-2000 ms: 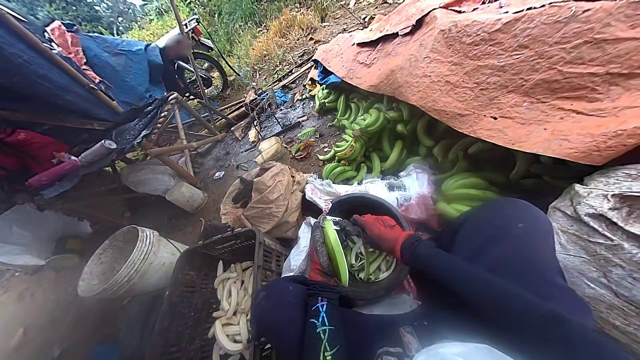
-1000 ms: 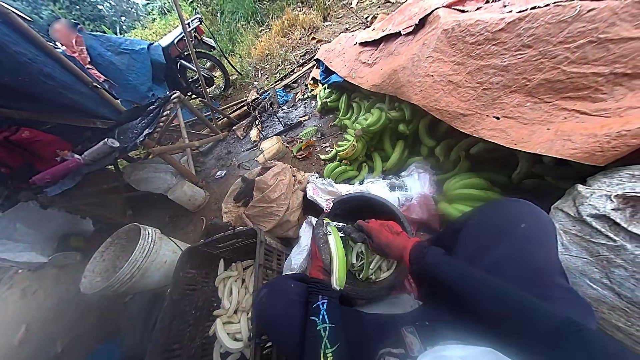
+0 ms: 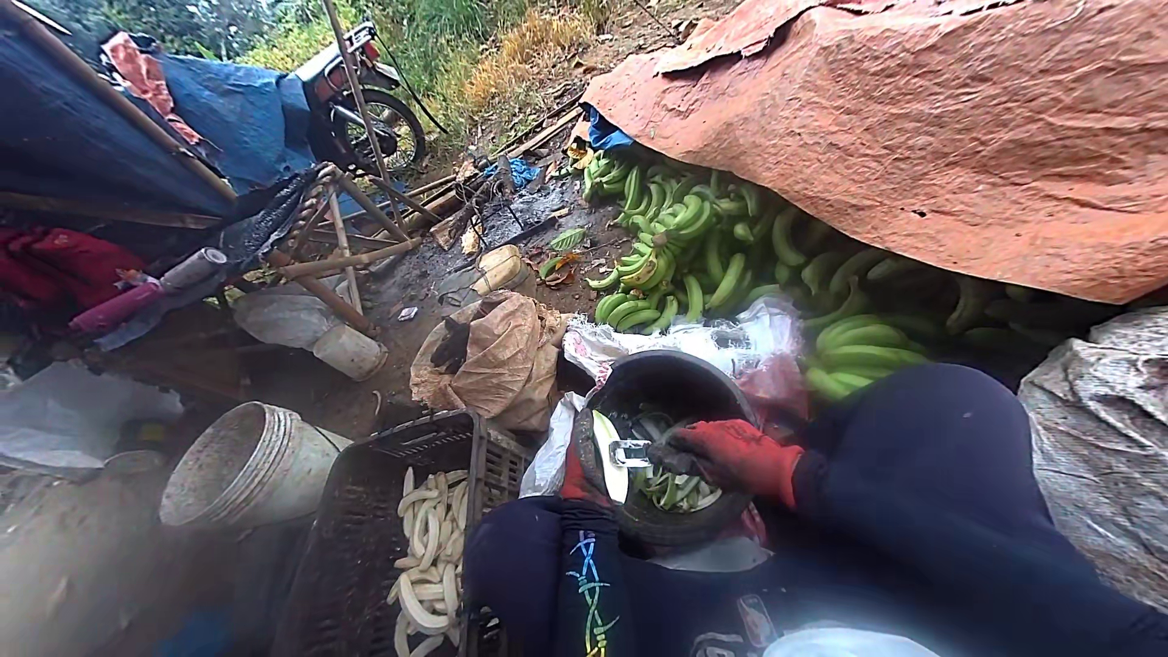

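My left hand (image 3: 586,465), in a red and dark work glove, grips a partly peeled green banana (image 3: 610,454) over the left side of a black bucket (image 3: 680,372). A metal peeler (image 3: 630,453) lies across the banana, held in my right hand (image 3: 725,458), which wears the same kind of glove. Green peel strips (image 3: 675,490) lie inside the bucket between my legs. Peeled bananas (image 3: 429,557) fill part of a black plastic crate (image 3: 388,447) to the left. Part of my left hand is hidden behind the banana.
Green bananas (image 3: 675,237) are heaped under an orange tarp (image 3: 894,137). A brown sack (image 3: 502,356) stands beyond the crate, a white bucket (image 3: 246,465) lies tilted on its left, and a grey woven sack (image 3: 1104,420) is at right. A motorcycle (image 3: 365,119) stands behind wooden poles.
The banana in my left hand shows more pale flesh and less green skin. The peeler, not plainly seen before, now shows on it. A person near the motorcycle is no longer visible.
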